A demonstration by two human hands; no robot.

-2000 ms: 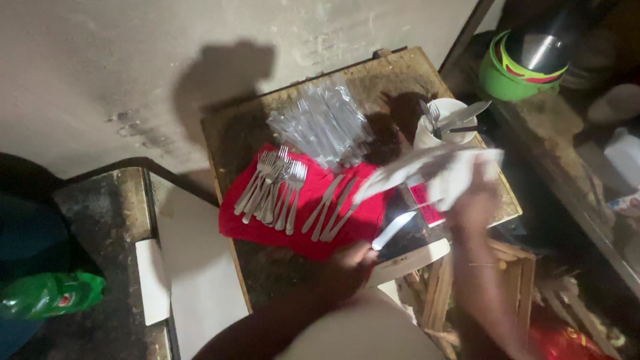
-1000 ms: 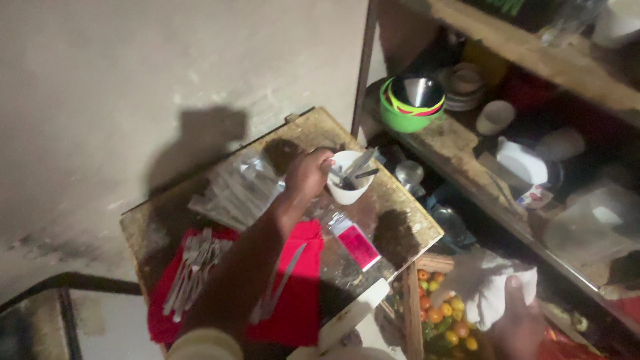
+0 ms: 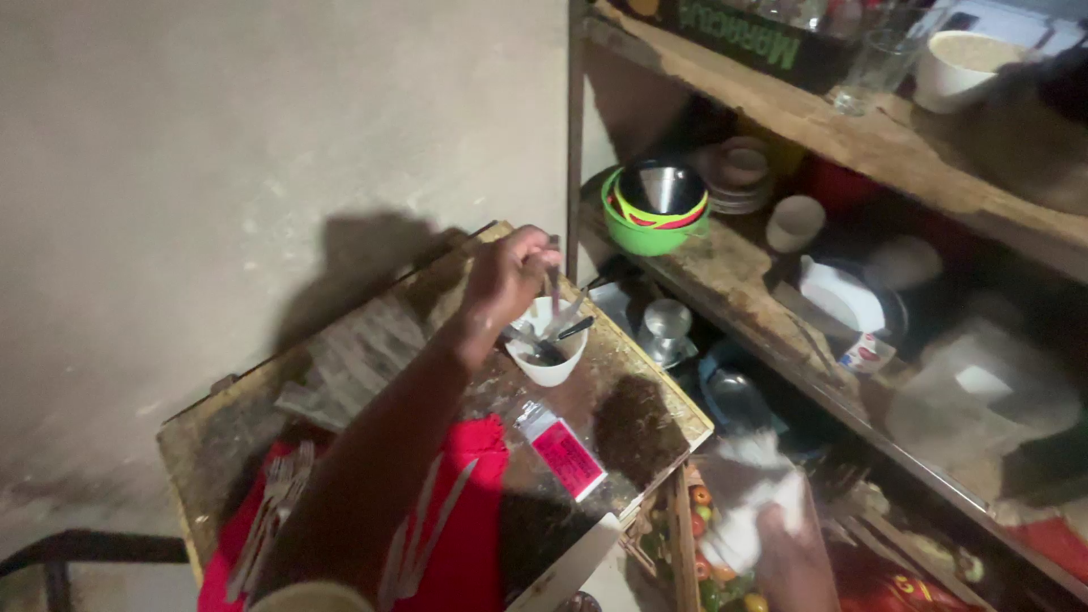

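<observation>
My left hand is closed on the upright handle of a piece of cutlery, whose lower part is in or just over a white cup holding several utensils. A white cloth hangs blurred from my right hand, over the vegetable crate. On the table, a red cloth carries several forks at its left and table knives at its right, partly hidden by my left forearm. Clear plastic packaging lies behind the forearm. A pink-and-clear packet bearing writing lies before the cup.
A wooden shelf at the right holds nested green bowls, a cup and stacked plates. Glasses and a white bowl stand on the shelf above. A wooden crate of vegetables stands beside the table; the wall rises behind.
My left hand, earlier at the cup's rim, now holds a utensil's handle above it. Two seconds ago it was near a knife by the red cloth. The view has swung right.
</observation>
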